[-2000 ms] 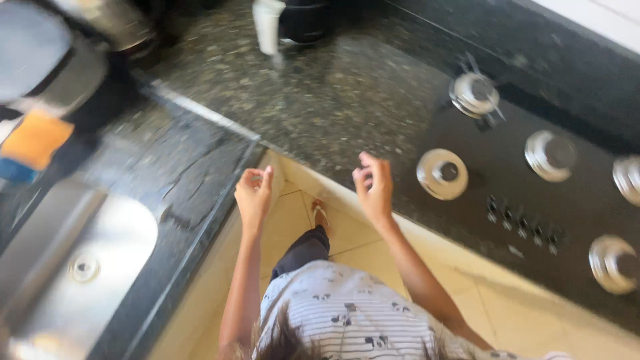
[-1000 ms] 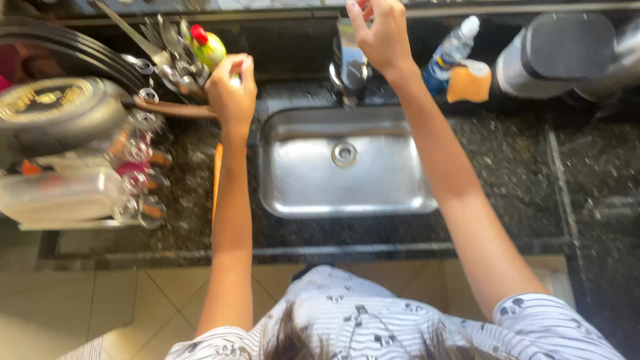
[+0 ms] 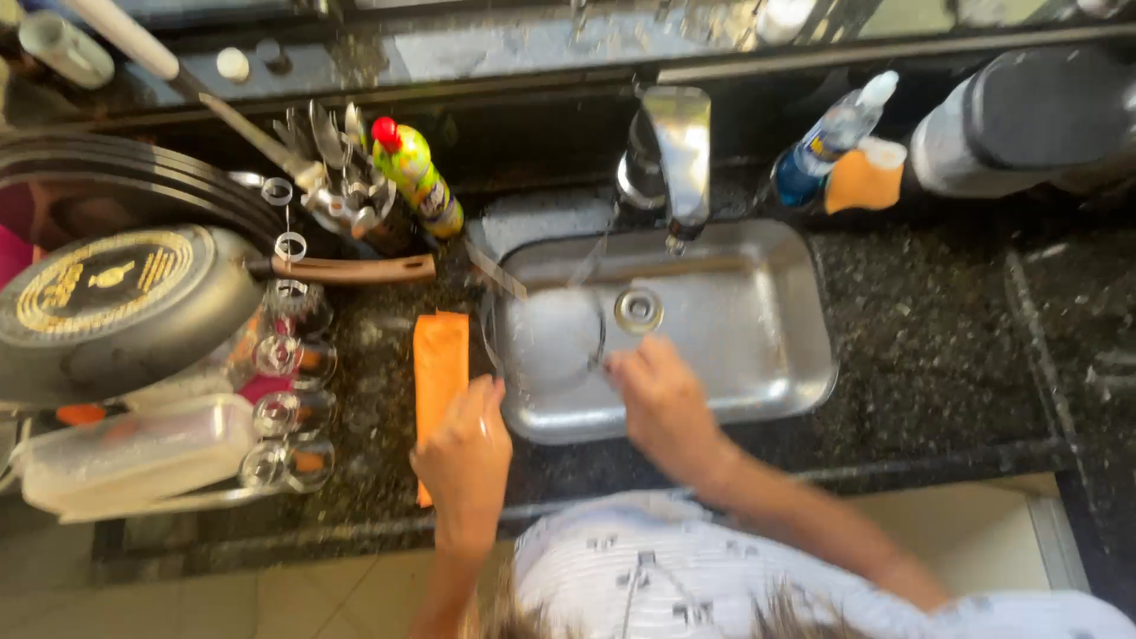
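Observation:
My left hand (image 3: 466,453) is beside the sink's left edge, over the lower part of a folded orange cloth (image 3: 441,364). My right hand (image 3: 661,404) is over the front of the stainless steel sink (image 3: 737,355), below the drain. The fingers of both hands are pinched on a thin, clear object (image 3: 555,333) with a narrow curved rim, which spans the gap between them. It is blurred, and I cannot tell exactly what it is. The chrome faucet (image 3: 679,151) stands behind the sink, and I see no water stream.
At left, a dish rack (image 3: 191,501) holds an upturned pan (image 3: 133,311), plastic container (image 3: 142,453) and glasses (image 3: 297,413). Cutlery (image 3: 342,177) and a green bottle with a red cap (image 3: 417,177) stand behind. Right of the faucet are a blue soap bottle (image 3: 825,142), an orange sponge (image 3: 865,177) and a dark-lidded container (image 3: 967,133).
The view has swung from the stove to the sink. Since one second ago, both hands have come down from near the faucet and bottles towards the front of the sink.

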